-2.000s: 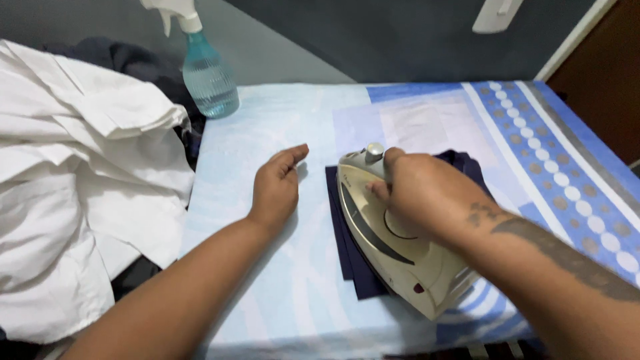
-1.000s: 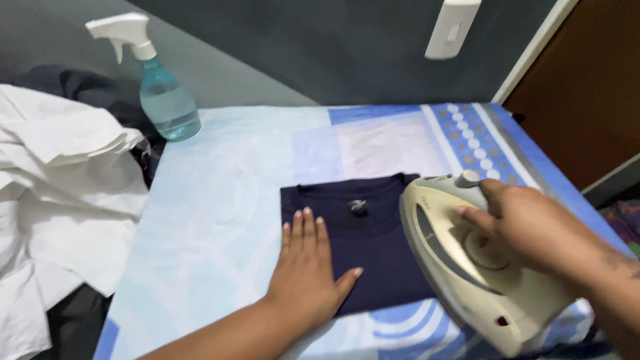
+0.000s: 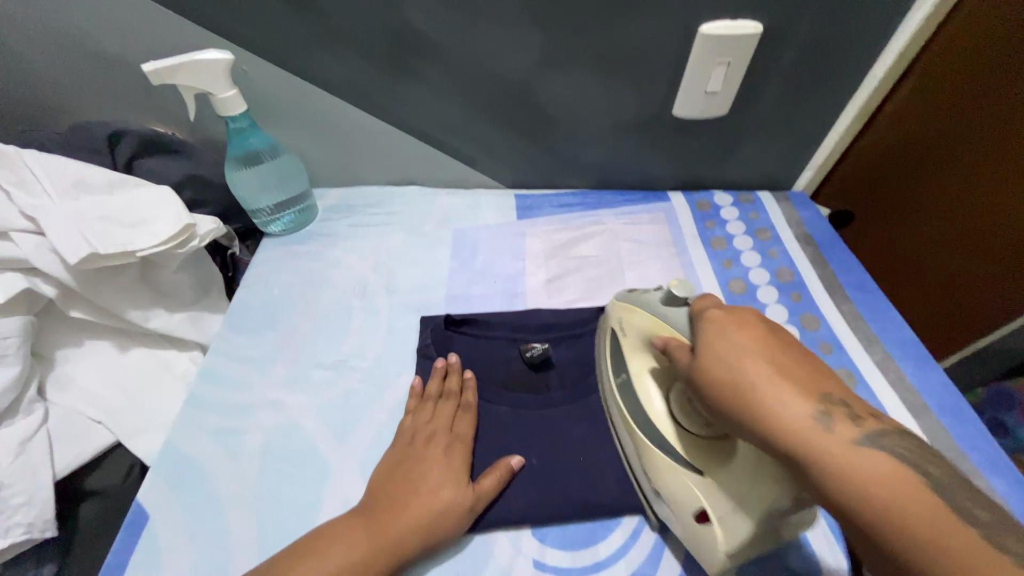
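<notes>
A folded navy blue T-shirt (image 3: 552,448) lies flat on a table covered with a blue and white patterned cloth (image 3: 320,320), its collar and small neck label toward the wall. My left hand (image 3: 440,456) rests flat on the shirt's left edge, fingers extended and thumb apart, holding nothing. My right hand (image 3: 736,368) grips the handle of a cream and grey clothes iron (image 3: 640,384), which is at the shirt's right side and covers that edge. The iron's soleplate is hidden from view.
A teal spray bottle (image 3: 272,176) with a white trigger head stands at the back left corner. White garments (image 3: 96,320) are heaped beyond the table's left edge, with dark cloth around them. A light switch (image 3: 718,72) is on the grey wall; a brown door (image 3: 936,184) is at right.
Two seconds ago my left hand was raised off the shirt; now it lies on it. The iron, which covered much of the shirt, has moved to its right side. The view has shifted.
</notes>
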